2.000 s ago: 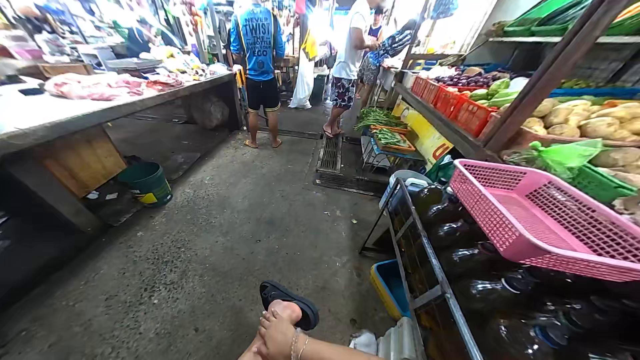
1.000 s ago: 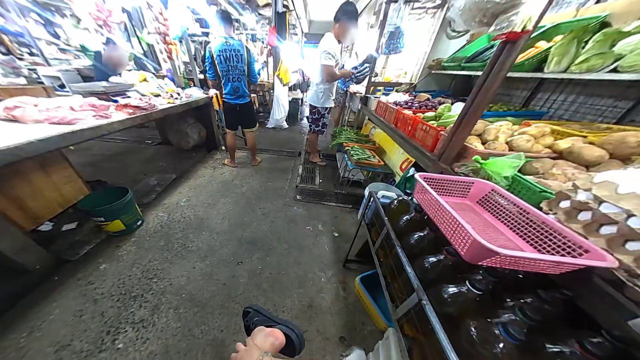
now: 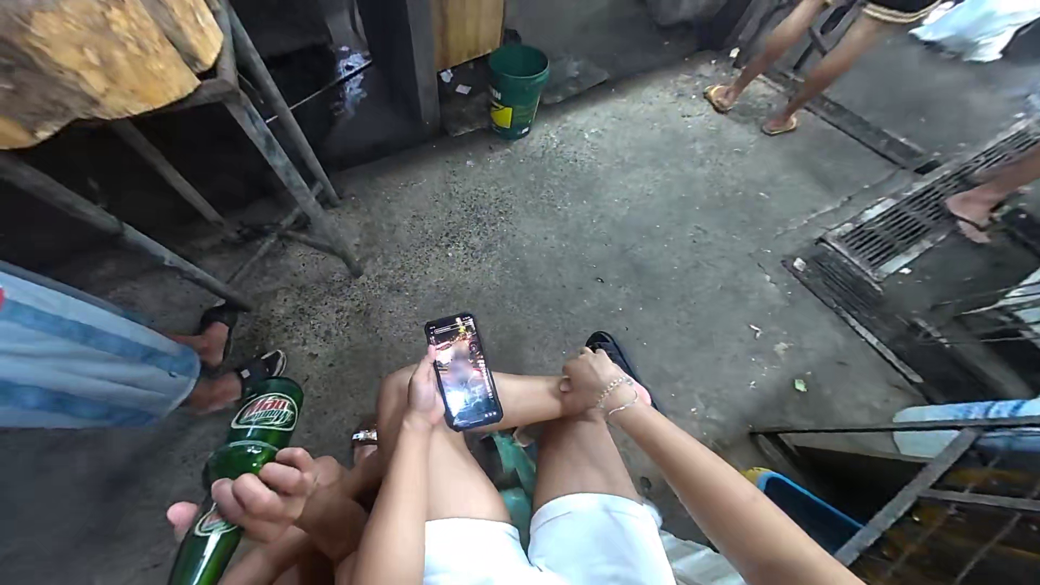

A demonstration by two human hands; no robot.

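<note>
My left hand (image 3: 426, 390) holds a smartphone (image 3: 465, 374) in a dark case upright above my lap, its lit screen facing me. On my crossed lower leg rests my right hand (image 3: 591, 380), its fingers curled against the ankle, with thin bracelets (image 3: 617, 393) at the wrist. A black sandal (image 3: 615, 354) is on the foot beside it. To the left of the phone, another person's hand (image 3: 264, 491) grips a green Mountain Dew bottle (image 3: 253, 435). White shorts (image 3: 597, 532) cover my upper thighs.
A metal-legged table (image 3: 296, 191) with a worn wooden top stands at upper left. A green bucket (image 3: 517, 93) sits on the concrete floor. People's legs (image 3: 841, 61) are at upper right, near a floor grate (image 3: 902, 227). A metal rack (image 3: 910, 496) stands at lower right, beside a blue tray (image 3: 804, 508).
The view has swung down and left. The phone in my left hand, the other person's hand and the green bottle have come into view.
</note>
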